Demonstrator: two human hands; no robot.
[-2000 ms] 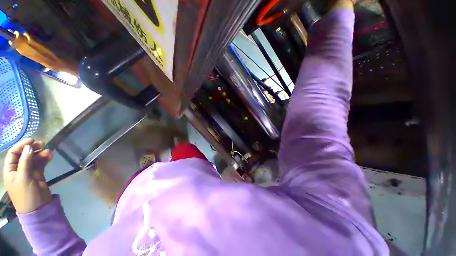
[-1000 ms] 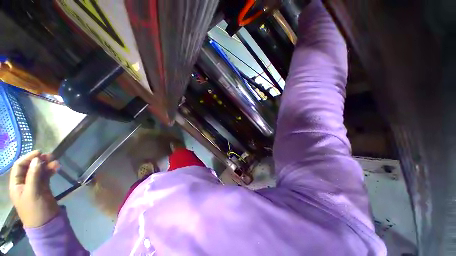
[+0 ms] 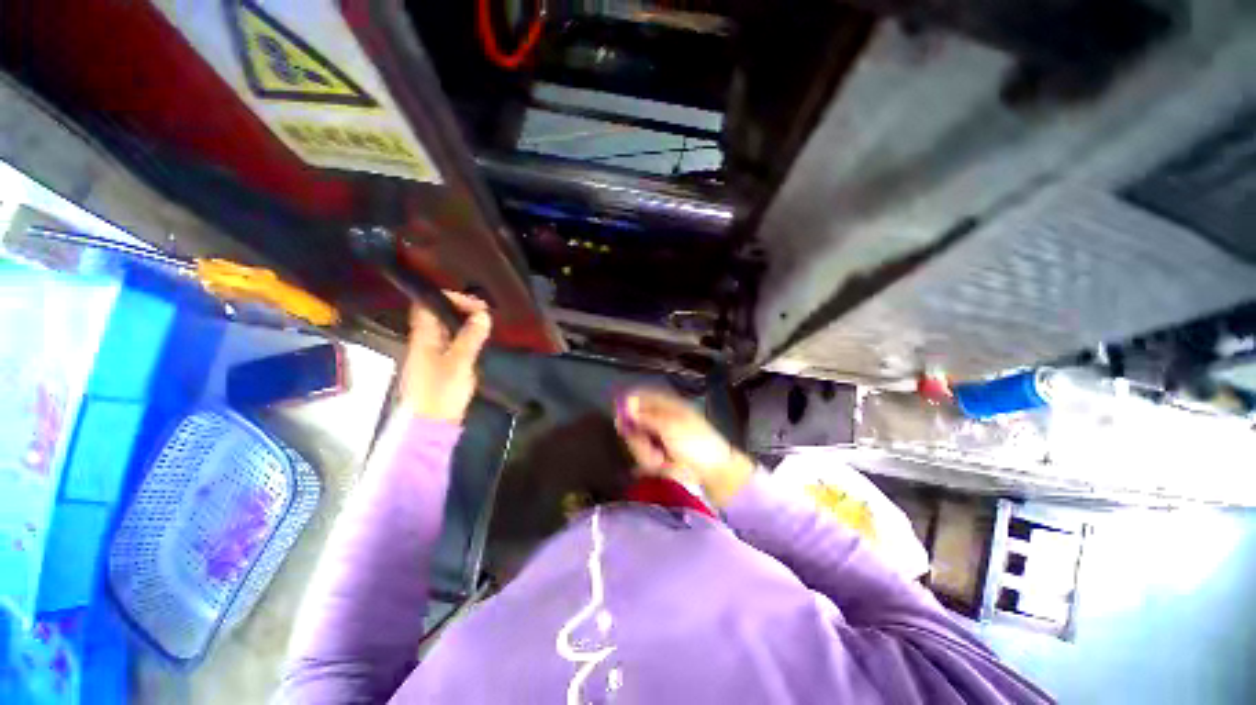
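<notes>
My left hand [image 3: 444, 361] is at the red machine safety door [image 3: 482, 255], its fingers around the dark door handle [image 3: 413, 287]. My right hand [image 3: 678, 438] is in front of my chest with the fingers curled. A small purple moulded part [image 3: 630, 411] shows at its fingertips, blurred. Behind the door edge is the dark mould area, with a shiny steel tie bar [image 3: 620, 193] and an orange hose [image 3: 510, 55]. The perforated basket [image 3: 287, 544] at the left holds purple pieces [image 3: 237, 530].
A blue bin [image 3: 103, 455] stands left of the basket. A dark phone [image 3: 287, 373] and an orange-yellow handled tool [image 3: 269, 289] lie near the basket. A white sack [image 3: 888, 528] with yellow inside is at my right. A blue cylinder [image 3: 1003, 394] lies on the machine ledge.
My right arm has come out of the mould area to my chest, with a purple piece at the fingertips. My left hand has moved from beside the basket to the door handle. The view has turned.
</notes>
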